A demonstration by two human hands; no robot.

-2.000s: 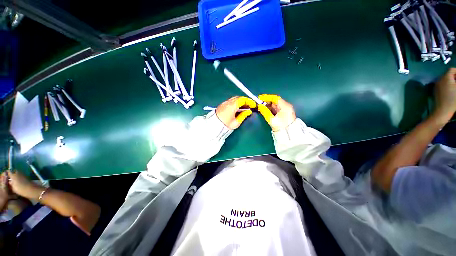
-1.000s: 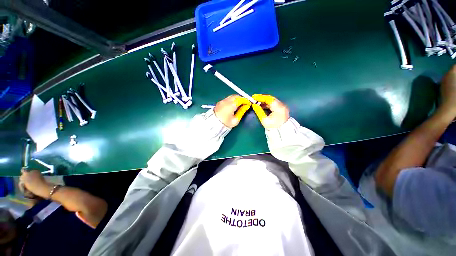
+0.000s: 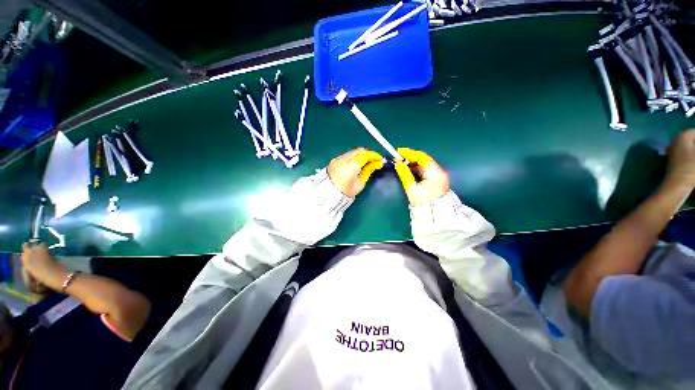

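Note:
A white sleeved cable [image 3: 373, 131] with a white plug at its far end slants from near the blue tray down to my hands. My right hand [image 3: 422, 177], with yellow finger cots, grips its near end between thumb and finger. My left hand [image 3: 353, 171], also in yellow cots, is just left of that end with its fingertips pinched together. A small dark bit shows between the hands. Whether my left fingers hold it is too small to tell.
A blue tray [image 3: 415, 72] holds white sleeves [image 3: 369, 44]. Sleeved cables lie in piles at centre left [image 3: 268, 122], far left [image 3: 118, 156] and far right [image 3: 648, 61]. Dark specks [image 3: 449, 97] lie right of the tray. Paper [image 3: 67, 175] lies left. Co-workers' arms show on both sides.
The view has shifted slightly. My left hand has parted a little from my right hand and the cable end. A short white piece earlier beside my left wrist no longer shows.

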